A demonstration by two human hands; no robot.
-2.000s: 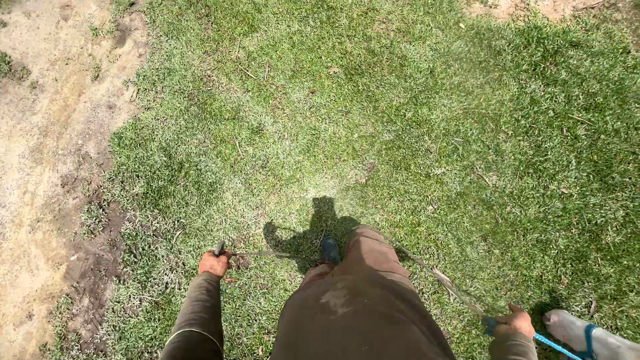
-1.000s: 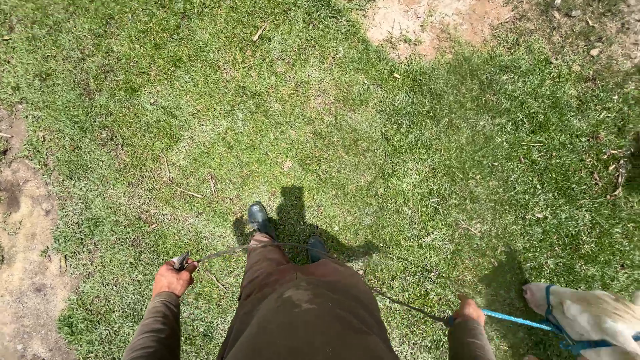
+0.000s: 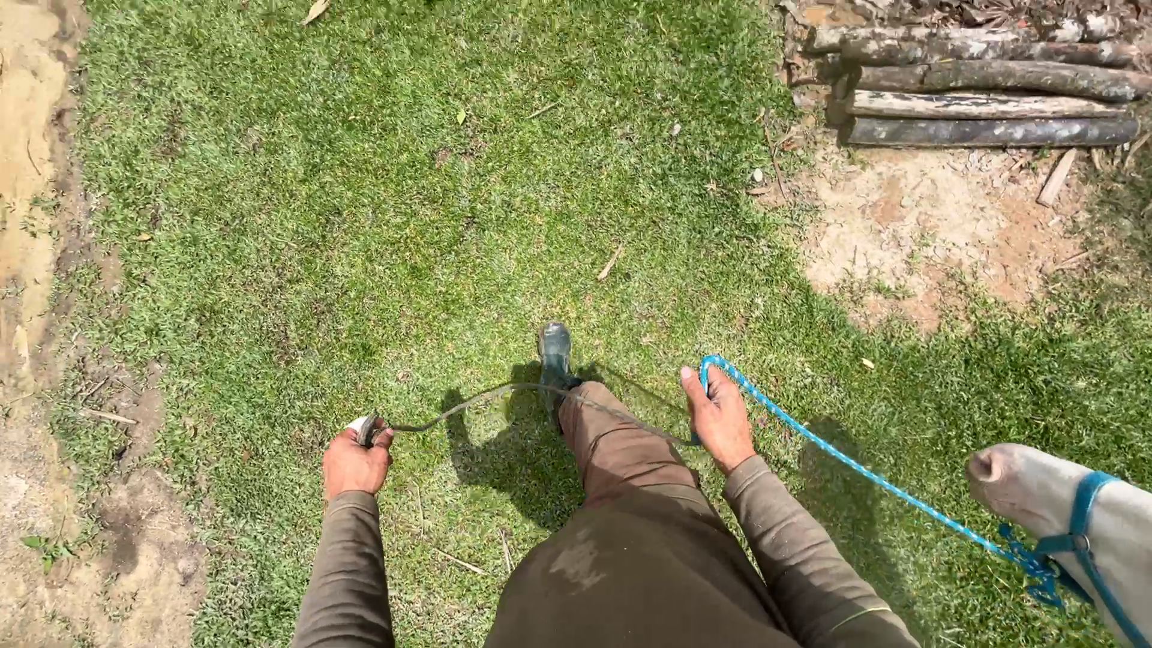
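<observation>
My left hand (image 3: 357, 463) is closed on a coiled end of a dark strap (image 3: 481, 396), with something small and whitish at the fingers. That strap runs loosely across my front to my right hand (image 3: 722, 418), which grips a blue lead rope (image 3: 864, 472) looped over its fingers. From there the rope slopes down to a knot under the blue halter (image 3: 1080, 531) on a pale horse (image 3: 1021, 486), whose head shows at the lower right. A dark boot (image 3: 555, 351) stands on the grass below the strap.
Several logs (image 3: 994, 132) lie side by side at the upper right, beside a patch of bare soil (image 3: 927, 225). Short grass (image 3: 450, 225) covers the middle. A strip of bare dirt (image 3: 36, 225) runs down the left side.
My right hand has risen and come in towards my body, with the blue rope now looped up over it. The logs have come into view as the view moved over the ground.
</observation>
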